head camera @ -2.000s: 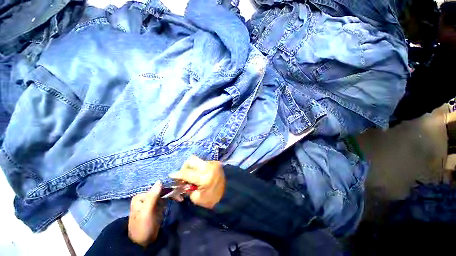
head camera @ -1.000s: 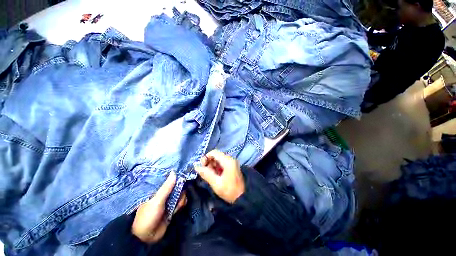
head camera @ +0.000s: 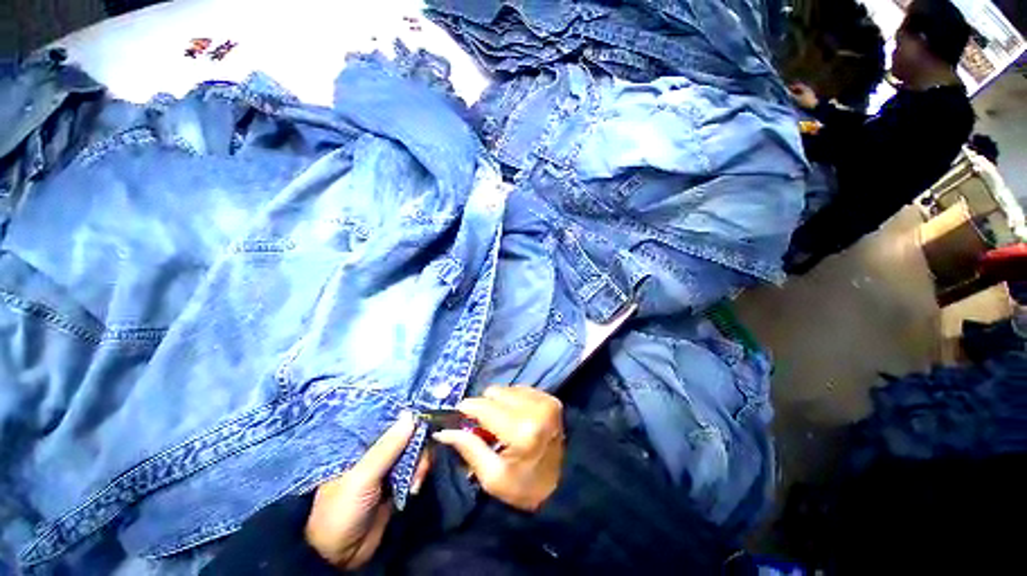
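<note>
A blue denim garment (head camera: 248,293) with faded patches is spread nearest my body. My left hand (head camera: 363,495) pinches its narrow stitched edge, and the end of the band hangs down beside the thumb. My right hand (head camera: 512,441) holds thread snips (head camera: 448,421), with the dark blades pointing left at the edge beside my left thumb. Red shows between the right fingers; the rest of the snips is hidden in the palm. Any thread end is too fine to see.
More light blue denim (head camera: 676,146) lies at the right, with darker stacked garments (head camera: 608,39) behind it. Small red bits (head camera: 210,48) lie on the white table (head camera: 124,51). A person in dark clothes (head camera: 901,141) is at upper right; a denim pile (head camera: 957,422) is at right.
My left hand has moved from the lower hem to the edge where the bands meet. My right hand has brought the snips to that edge. The view has shifted, showing the person and red bits.
</note>
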